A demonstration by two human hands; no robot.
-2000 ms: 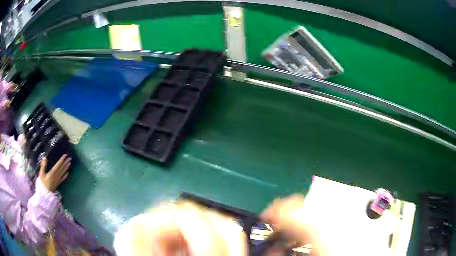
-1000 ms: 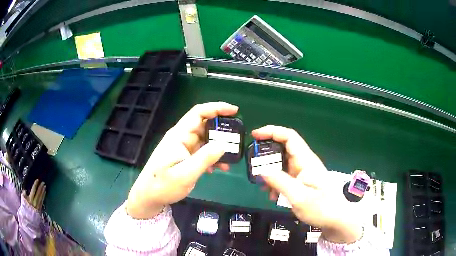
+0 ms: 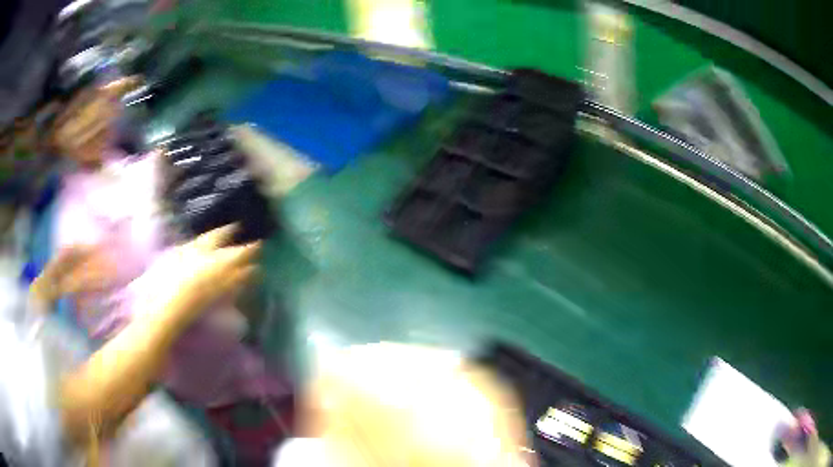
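Note:
The picture is strongly blurred. My left hand [image 3: 420,406] is a pale blur at the bottom centre, cut off by the lower edge; its fingers and anything in them cannot be made out. My right hand is not in view. A black compartment tray [image 3: 521,374] lies beside my left hand at the bottom, partly hidden and cut off. Bright-screened watch units [image 3: 564,425] sit in its pockets. I cannot tell any watch in my left hand.
An empty black tray [image 3: 489,173] lies beyond, with a blue sheet [image 3: 338,109] and beige card [image 3: 274,160] further left. At left, another person's arm [image 3: 146,319] reaches to a black tray [image 3: 215,182]. A white sheet [image 3: 740,410] lies right; a calculator [image 3: 722,119] is behind the rail.
The view has swung left, so things sit further right. The two watches held up a second ago no longer show. My left hand is lower; my right hand has left the picture.

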